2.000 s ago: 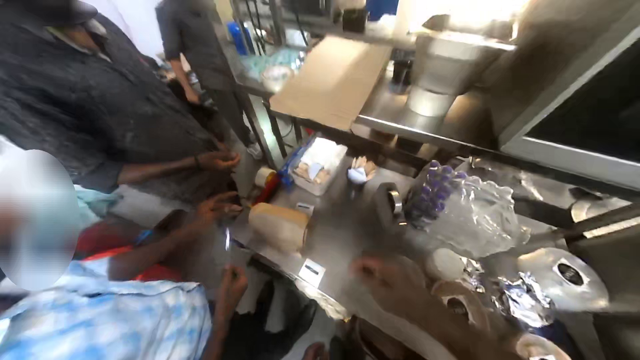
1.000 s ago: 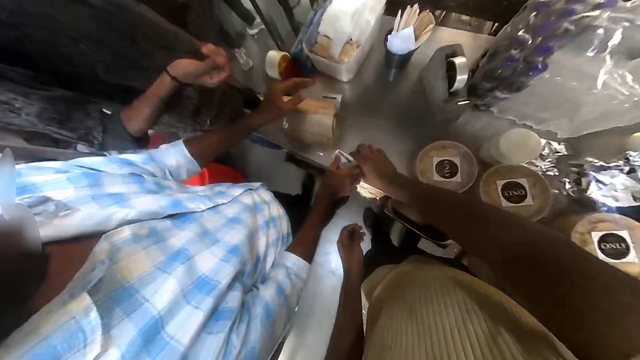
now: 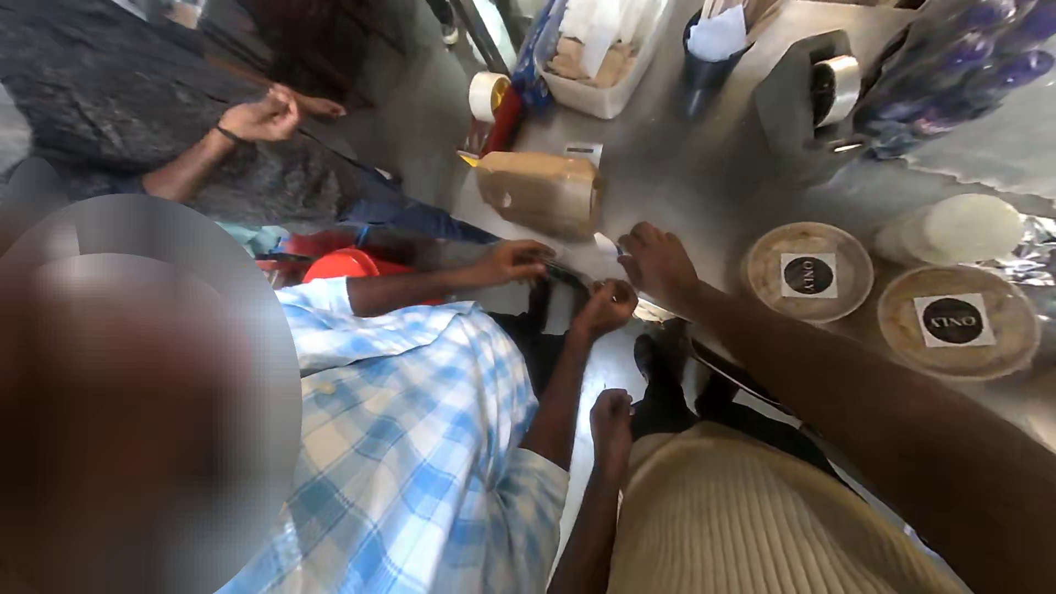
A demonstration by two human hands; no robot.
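Observation:
My right hand reaches over the metal table's front edge, fingertips on a small white piece, perhaps paper or a label. My left hand hangs below the edge, fingers curled; whether anything is inside is hidden. Just left of my right hand, a co-worker's hand pinches something too small to name; that person's other hand has spread fingers. Behind them lies a brown paper package. Right of my right hand stand round tubs with clear lids and black-and-white labels, one nearer and one farther.
A tape dispenser, a plastic box with wooden pieces, a dark cup and a tape roll stand behind. Stacked white lids or bowls and foil are at the right. Co-workers stand close at the left.
My right hand and the co-worker's hand, close together one second ago, are now slightly apart. The co-worker's other hand has come down from beside the package. The view has tilted down since two seconds ago.

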